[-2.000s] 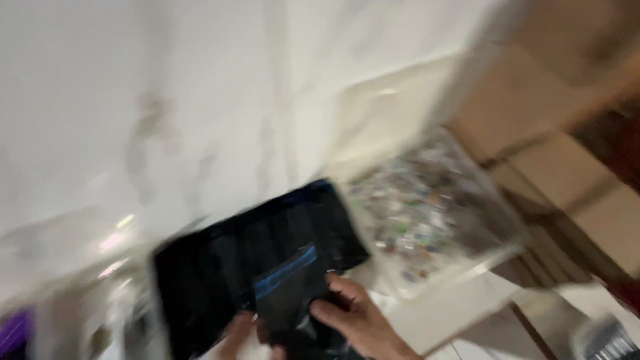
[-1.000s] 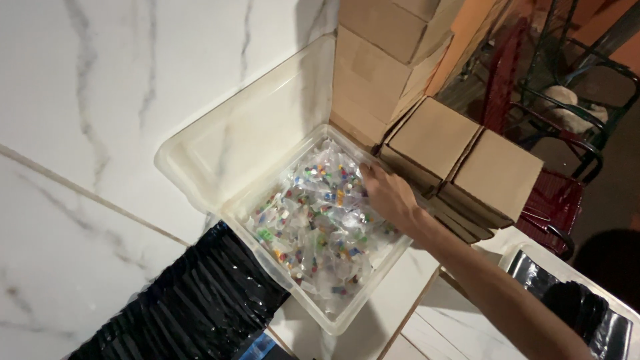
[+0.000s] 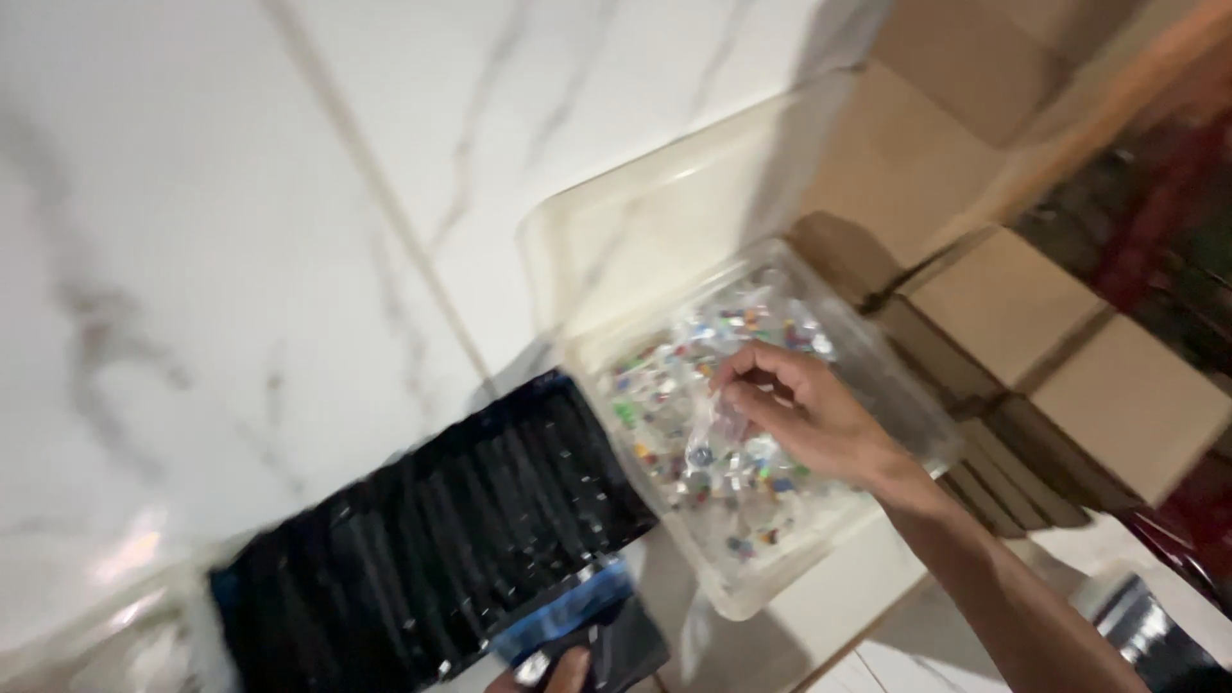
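My right hand (image 3: 794,409) is over a clear plastic bin (image 3: 717,577), its thumb and fingertips pinching a small clear plastic bag (image 3: 717,433) with small bits inside. Many similar little bags with colourful pieces fill the bin. At the bottom of the view my left hand (image 3: 563,674), partly cut off by the frame edge, grips a black pouch (image 3: 626,640) with a blue strip along its top. Just left of the bin stands a long packed row of black plastic pouches (image 3: 414,539), close to my left hand.
The bin's translucent lid (image 3: 664,212) leans open against a marble-patterned wall (image 3: 241,241). Cardboard boxes (image 3: 1001,298) are stacked right of the bin. Another container with black, shiny contents (image 3: 1155,626) is at the lower right. A plastic container (image 3: 125,645) shows at the lower left.
My right hand has moved from the bin's right side to over its middle, and a small bag now shows in its fingers. My left hand and the pouch have come back into view.
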